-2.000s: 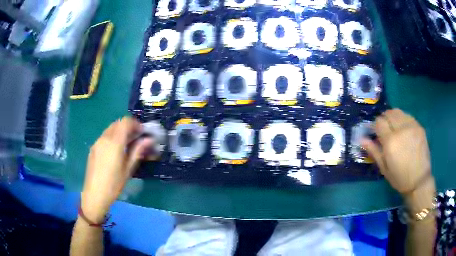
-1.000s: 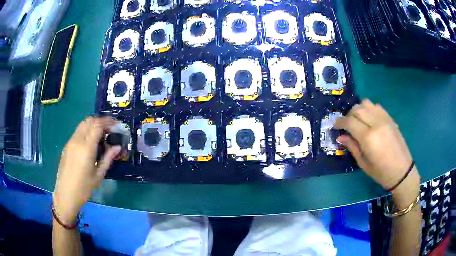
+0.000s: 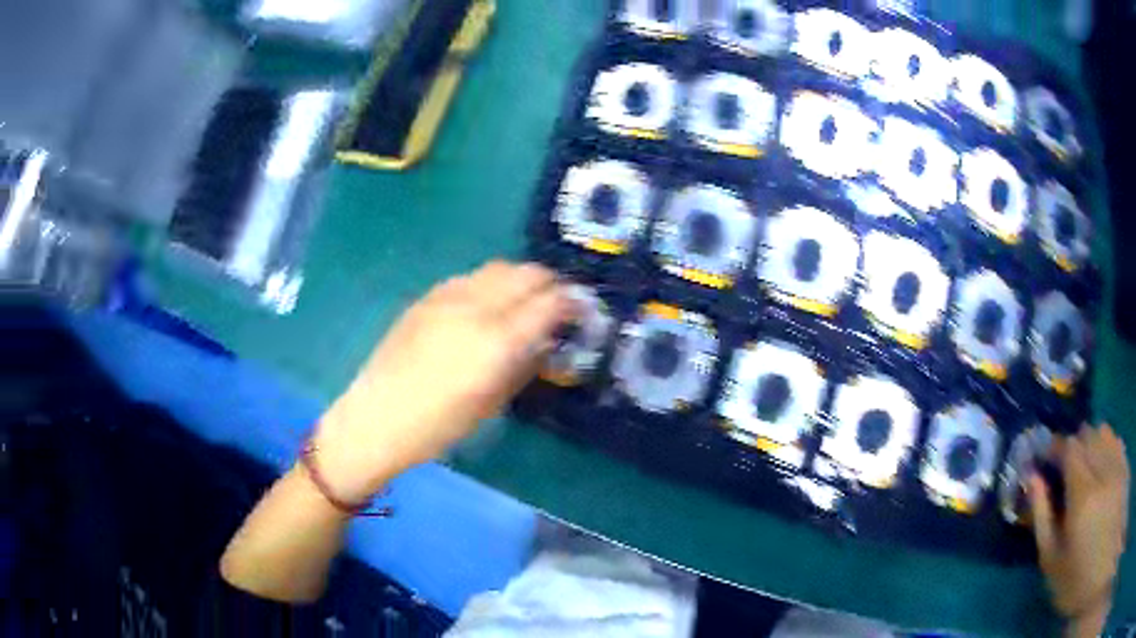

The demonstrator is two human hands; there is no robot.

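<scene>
A black blister tray lies on the green mat with rows of silver-white electronic modules, each with a dark round centre and an orange edge. My left hand is at the near left corner module, its fingertips over that module's left side. My right hand is at the near right corner module, fingertips on its right side. Both hands are blurred. I cannot tell whether either hand grips a module or a small part.
A smartphone in a yellow case lies left of the tray. Black strips in clear plastic lie further left, with a whitish glossy bag above. The green mat's curved near edge runs below the tray.
The view has swung left and tilted, so the tray now sits to the right and slanted. Both hands remain at the near corner modules. The tray stack at the right is mostly out of view.
</scene>
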